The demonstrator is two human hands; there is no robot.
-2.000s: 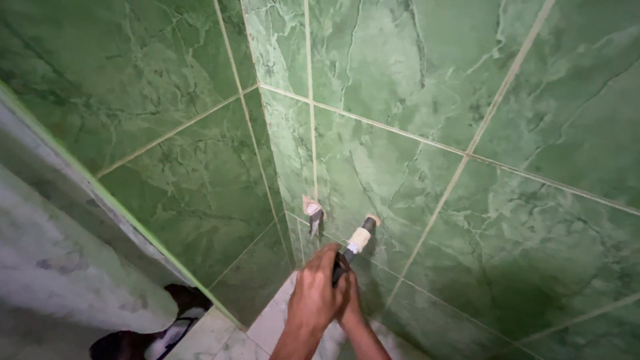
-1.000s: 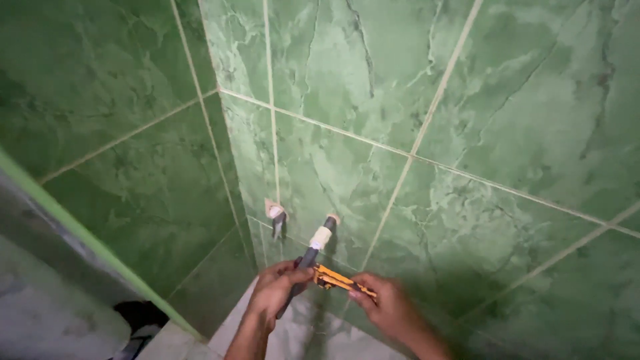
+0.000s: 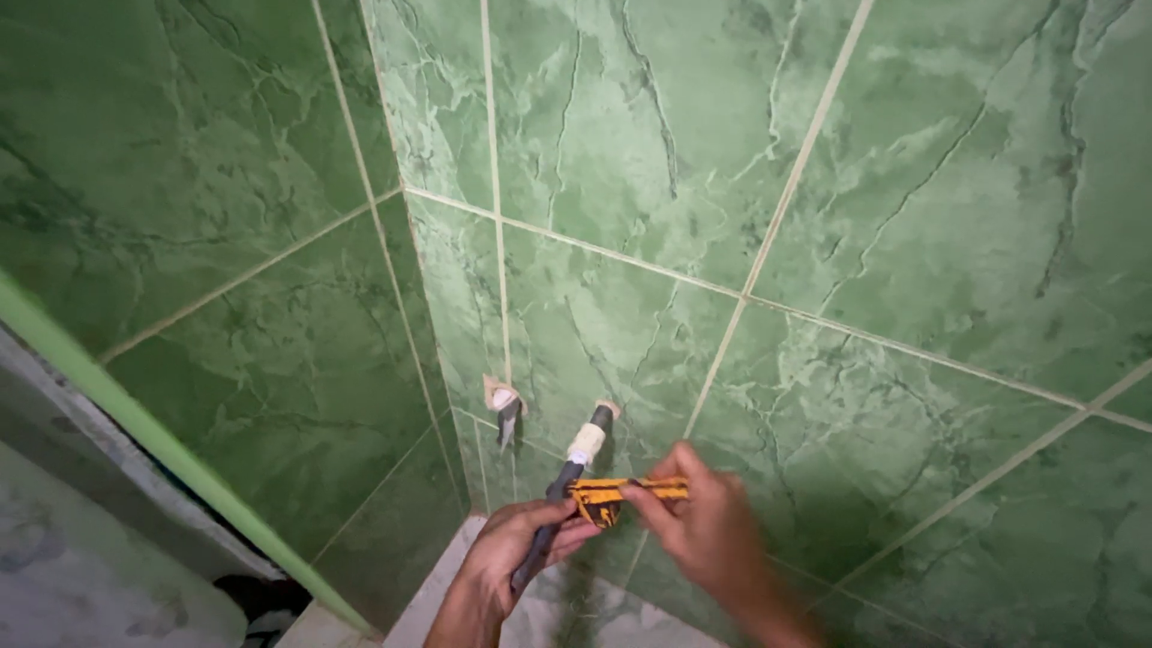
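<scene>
A dark grey pipe (image 3: 543,540) slants down from a light plastic coupling (image 3: 587,443), which joins a short dark stub (image 3: 603,416) coming out of the green tiled wall. My left hand (image 3: 517,549) is closed around the lower pipe, thumb on top. My right hand (image 3: 711,517) grips the handles of an orange and black hand tool (image 3: 603,499), which looks like a pipe cutter. Its head lies against the pipe just below the coupling, beside my left fingertips. Whether the jaw encloses the pipe is unclear.
Left of the coupling, a second wall outlet (image 3: 504,400) has a white fitting and a dark piece hanging from it. Green marbled tiles (image 3: 630,351) meet at a corner. A pale ledge (image 3: 621,621) is below; a light green edge (image 3: 180,468) runs along the left.
Two seconds ago both hands were together on the pipe. The orange tool came into view between my hands one second ago, and its head is now closer against the pipe.
</scene>
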